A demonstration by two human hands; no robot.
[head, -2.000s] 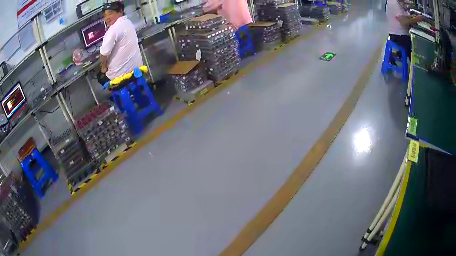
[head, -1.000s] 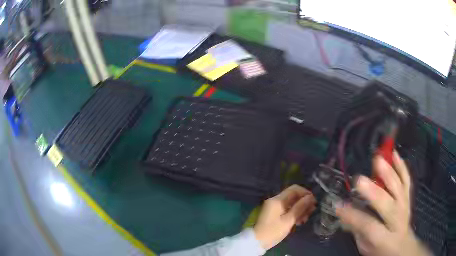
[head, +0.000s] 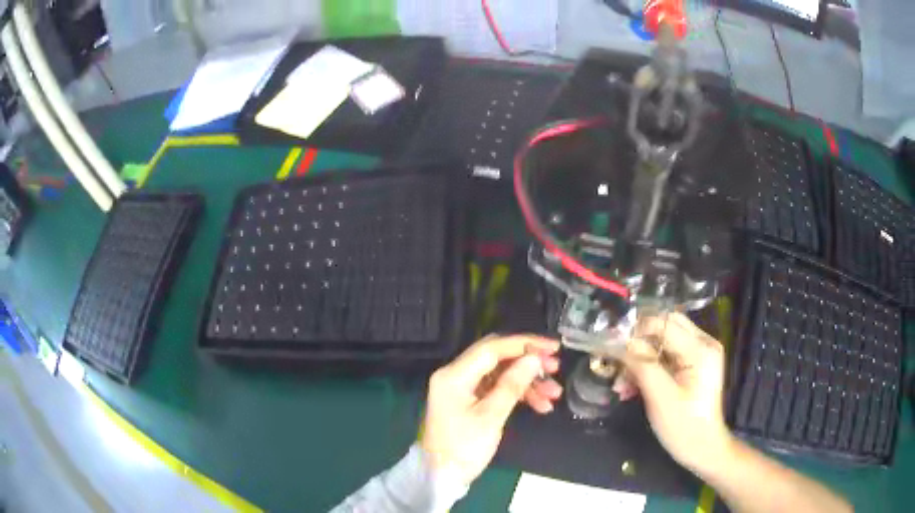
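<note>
The test or press fixture (head: 592, 311), of metal and clear plastic on a black base, stands in front of me. Its toggle clamp linkage (head: 657, 150) points up, with the red grip (head: 664, 16) at the top edge. My left hand (head: 477, 401) is left of the fixture's front, thumb and fingertips together around a tiny light speck, likely a small component (head: 542, 375). My right hand (head: 674, 376) is at the right front of the fixture, fingers bent against the clear plastic and beside the brass-coloured nest (head: 602, 367). Whether it holds anything is hard to tell.
A partly filled black tray (head: 331, 266) lies left of the fixture, with a narrower tray (head: 130, 281) beyond. Another tray (head: 818, 351) lies right, with more behind. Papers (head: 311, 90) lie behind left. A white label (head: 577, 496) is at the front. A red wire (head: 522, 190) loops beside the clamp.
The view has swung from the aisle to the bench and settled over the fixture. My right hand has left the red grip, now raised, and moved down to the fixture's front. My left hand stays left of it.
</note>
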